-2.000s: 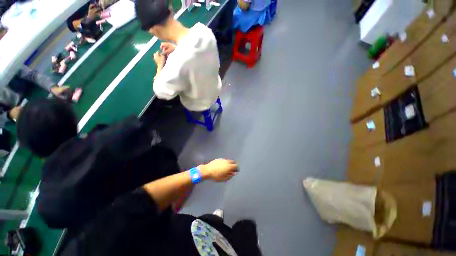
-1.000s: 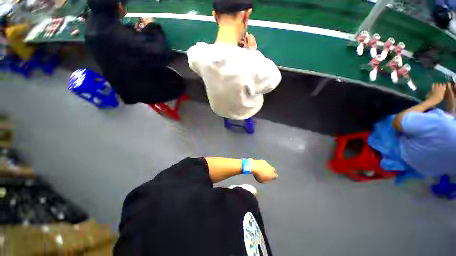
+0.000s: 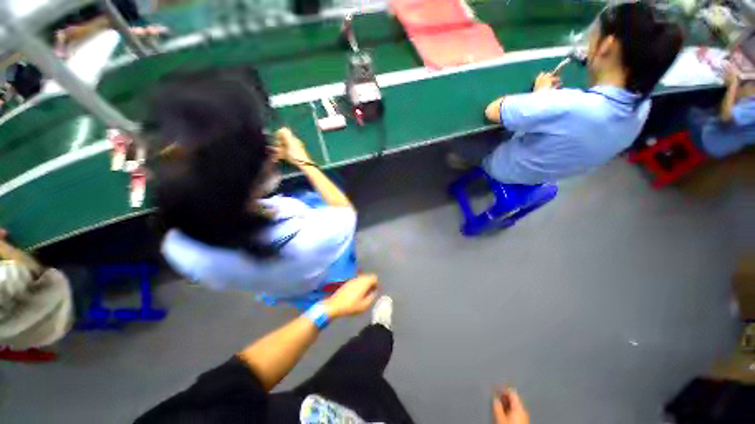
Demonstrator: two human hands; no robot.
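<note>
My left hand [image 3: 353, 296] is in front of me at lower centre, with a blue band on the wrist. Its fingers are curled in and nothing shows in it. My right hand [image 3: 511, 407] is small and cut off by the bottom edge; only part of it shows, so its grip cannot be told. Nearest ahead is a long green bench [image 3: 430, 112]. On it are a black box [image 3: 363, 93] with a red light and pink dryer bodies [image 3: 137, 189] at the left.
A dark-haired person in light blue [image 3: 273, 248] sits close at left. Another person in light blue [image 3: 571, 128] sits on a blue stool [image 3: 497, 203]. A red stool [image 3: 666, 157] is at the right. Grey floor [image 3: 488, 306] lies before me; a black item [image 3: 712, 403] is at lower right.
The view has swung right along the bench and nearer to a seated person in light blue. The person in white is now at the far left edge. My right hand has come into view.
</note>
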